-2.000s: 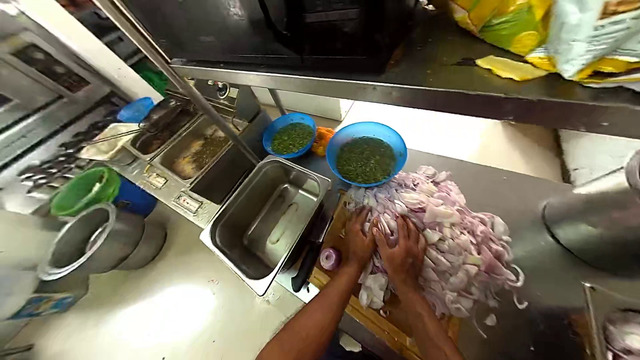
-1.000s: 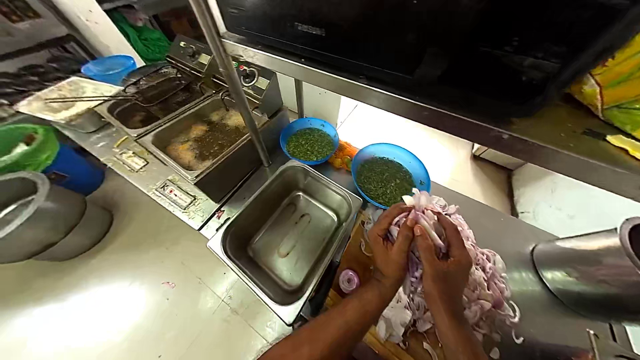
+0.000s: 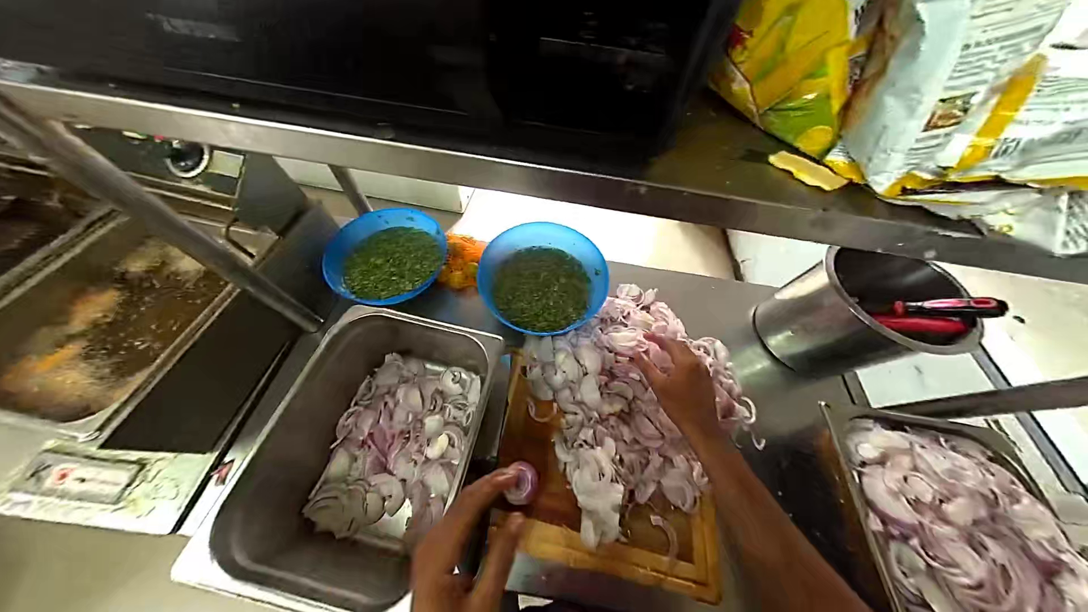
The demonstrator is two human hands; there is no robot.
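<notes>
Sliced onions (image 3: 629,399) lie in a large heap on a wooden cutting board (image 3: 595,557) and the steel counter. My right hand (image 3: 680,387) rests its spread fingers on the heap's right side. My left hand (image 3: 476,544) has its fingers apart beside the right wall of a steel pan (image 3: 280,450), close to a cut onion piece (image 3: 521,483) on the board's left edge; whether they touch is unclear. More onion slices (image 3: 399,442) lie in the pan.
Two blue bowls (image 3: 544,234) (image 3: 382,217) of chopped greens stand behind the board. A fryer (image 3: 102,323) with bubbling oil is at left. At right are a steel container (image 3: 799,319) with red-handled tools and a tray of sliced onions (image 3: 960,510). A metal shelf (image 3: 510,174) crosses above.
Onion slices now lie in the steel pan, which was without them before. My hands, together around onion slices one second ago, have parted: the left toward the pan, the right on the heap.
</notes>
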